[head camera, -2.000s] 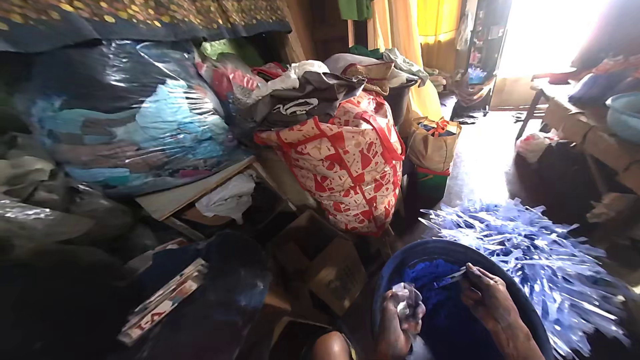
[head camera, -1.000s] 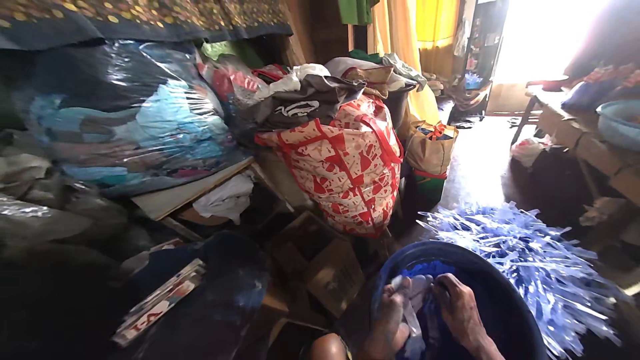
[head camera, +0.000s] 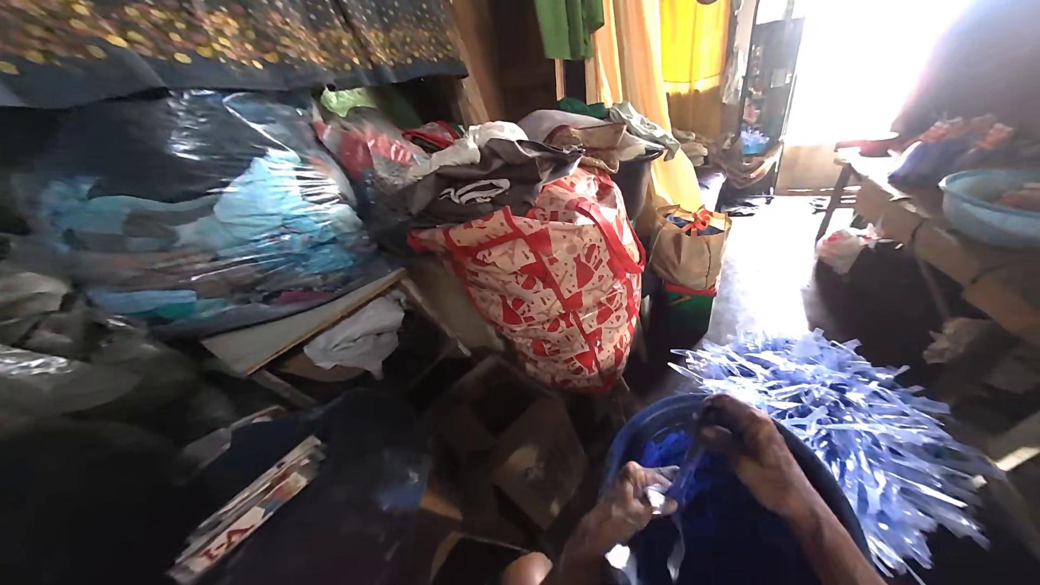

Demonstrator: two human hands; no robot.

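Both hands are over a round blue plastic tub at the lower right. My left hand is closed around a small pale, shiny thing whose kind I cannot tell. Higher and to the right, my right hand grips a thin bluish plastic strip that stretches between the two hands. Blue plastic material lies inside the tub. A big heap of pale blue plastic strips spreads beside and behind the tub.
A red and white patterned bag stuffed with cloth stands ahead, with a cardboard box below it. Left is a large clear plastic bag of clothes. A brown bag stands farther back; a light blue basin is on the right table.
My right hand has moved up to the tub's far rim, away from my left hand. One second ago both hands were close together over the tub, with pale plastic between them.
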